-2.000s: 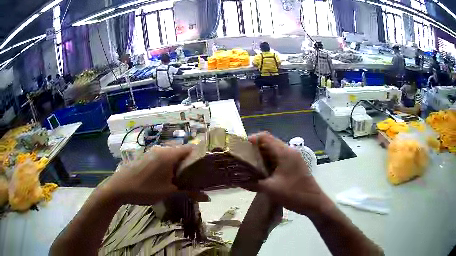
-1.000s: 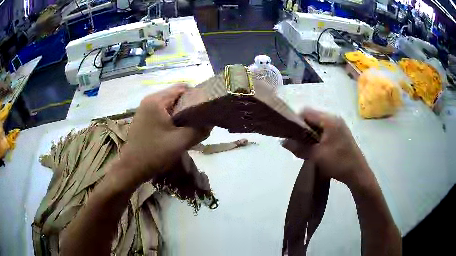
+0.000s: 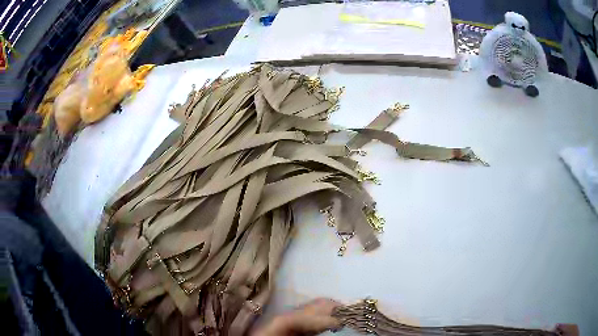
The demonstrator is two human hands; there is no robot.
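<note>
My left hand is at the bottom edge, partly cut off, with its fingers on the left end of a strap bundle. Gold buckles on the bundle show in a column beside my fingertips. The bundle runs right, low along the picture's bottom edge, to a small reddish-brown patch that I cannot make out clearly. My right hand is not in view. A large tangled heap of tan straps with gold hooks lies on the white table, beyond my left hand.
Loose strap ends stick out right of the heap. A small desk fan stands at the back right. A white folded piece lies at the right edge. Bagged orange-yellow pieces are at the upper left. Dark cloth fills the lower left.
The view has turned down and left. The strap bundle, earlier held up and bent between both hands, is now low at the bottom edge. My right hand has gone out of view.
</note>
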